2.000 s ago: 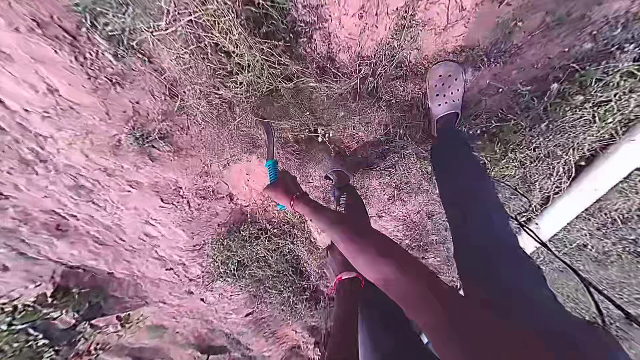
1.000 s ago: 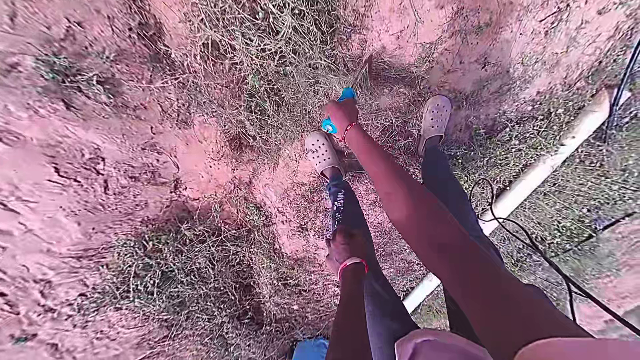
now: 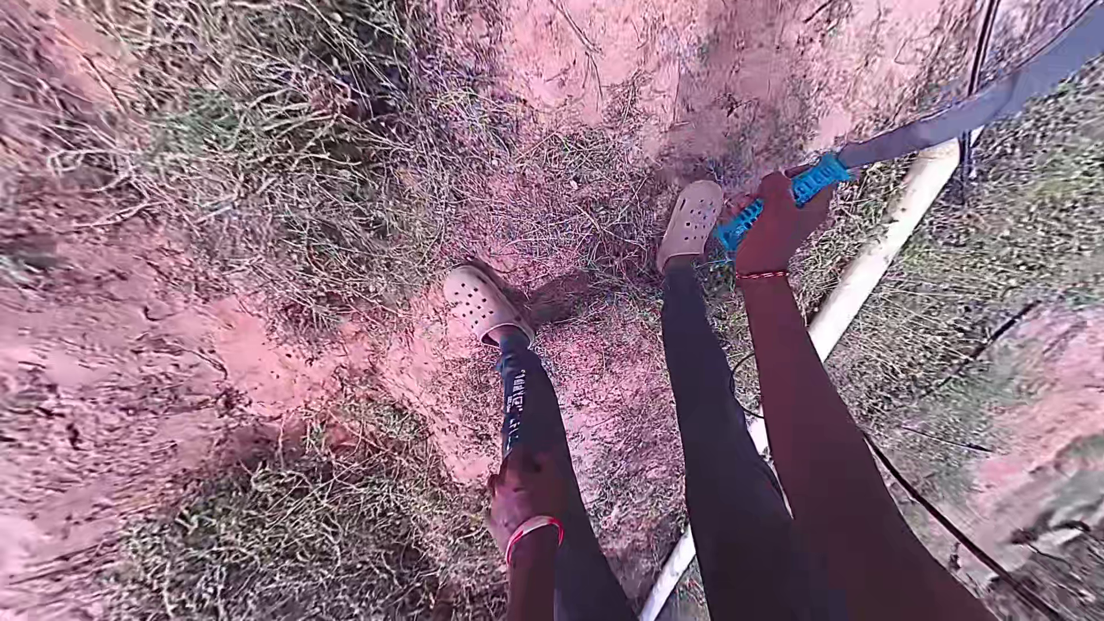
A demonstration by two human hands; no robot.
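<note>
My right hand (image 3: 783, 222) is closed around the turquoise handle of a bladed hand tool, likely a sickle or machete (image 3: 975, 116). Its long grey blade points to the upper right and leaves the frame, passing over a pale pole. The hand is just right of my right clog (image 3: 692, 222). My left hand (image 3: 523, 500), with a pinkish band at the wrist, rests at my left trouser leg, below my left clog (image 3: 483, 304). Its fingers are dark and partly lost against the cloth, so their pose is unclear.
A pale pole or pipe (image 3: 862, 272) lies slantwise behind my legs. A black cable (image 3: 940, 522) runs over the ground at the lower right. Dry brush (image 3: 319, 138) covers the upper left, a grassy clump (image 3: 285, 526) the lower left. Bare reddish soil (image 3: 112, 362) lies at the left.
My right hand has moved with the tool from the left of my feet to the right of my right clog. The blade shows much larger now. My left hand stays low by my left leg.
</note>
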